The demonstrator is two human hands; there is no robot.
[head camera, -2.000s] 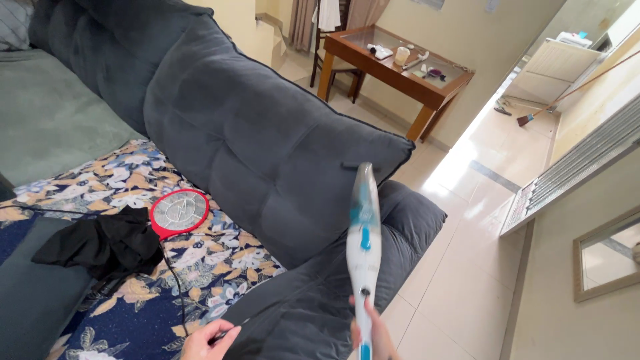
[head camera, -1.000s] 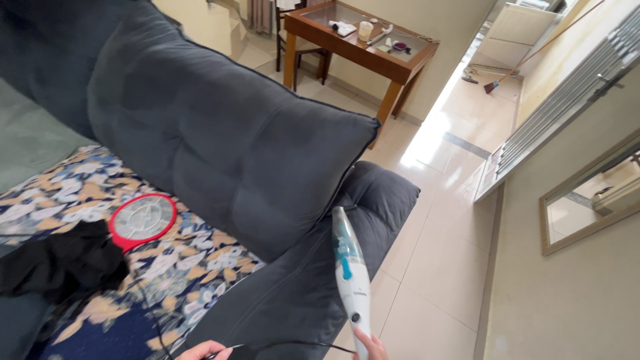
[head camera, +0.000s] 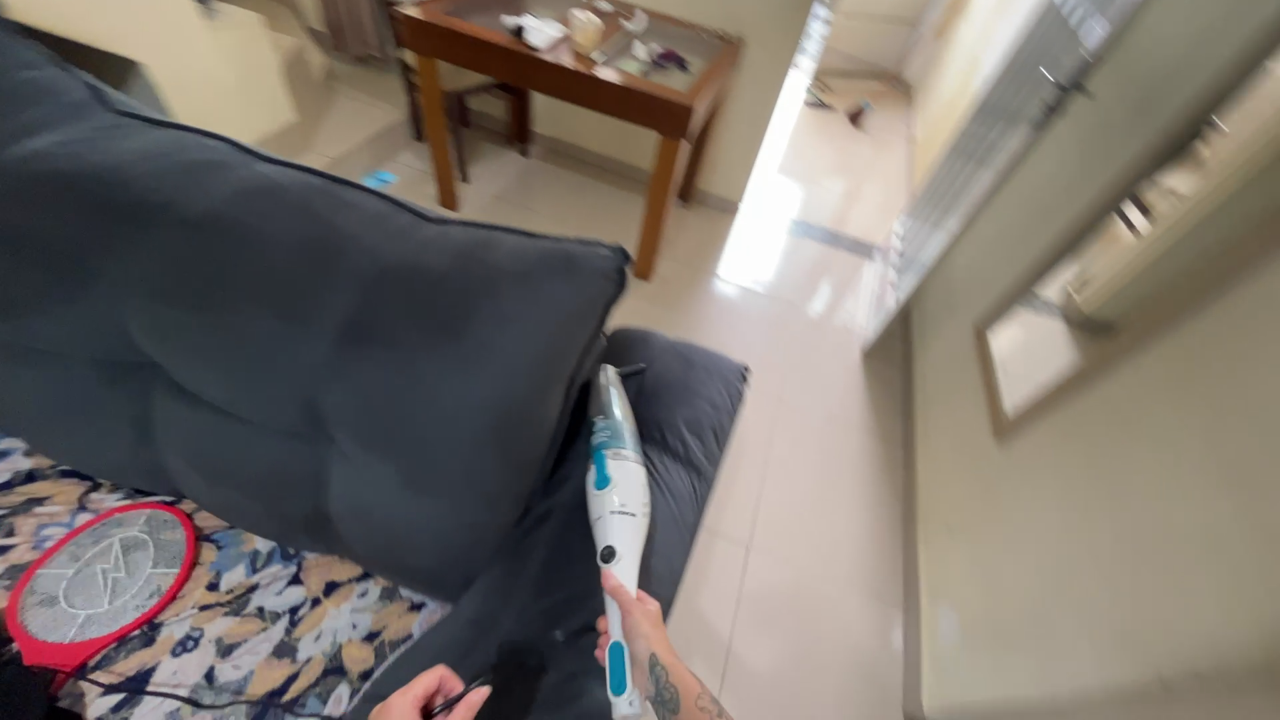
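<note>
My right hand [head camera: 635, 625] grips the handle of a white and blue handheld vacuum cleaner [head camera: 620, 515]. Its clear nozzle end, with a dark tip, lies over the dark grey sofa armrest [head camera: 690, 400], beside the right edge of the backrest cushion [head camera: 400, 350]. Whether the tip touches the fabric, I cannot tell. Low in the view, my left hand [head camera: 430, 693] holds a black power cord [head camera: 458, 697] between thumb and fingers. A red electric fly swatter [head camera: 105, 580] lies on the floral fabric [head camera: 290, 620] at the left.
Behind the sofa stands a wooden table [head camera: 560, 65] with a glass top and small items on it, a chair [head camera: 465, 95] beside it. Tiled floor [head camera: 780, 480] runs along the armrest's right side. A framed mirror [head camera: 1040, 350] hangs on the right wall.
The vacuum cleaner's nozzle was in front of the backrest cushion's upper right corner two seconds ago; it is now down at the armrest beside that cushion. The view has shifted.
</note>
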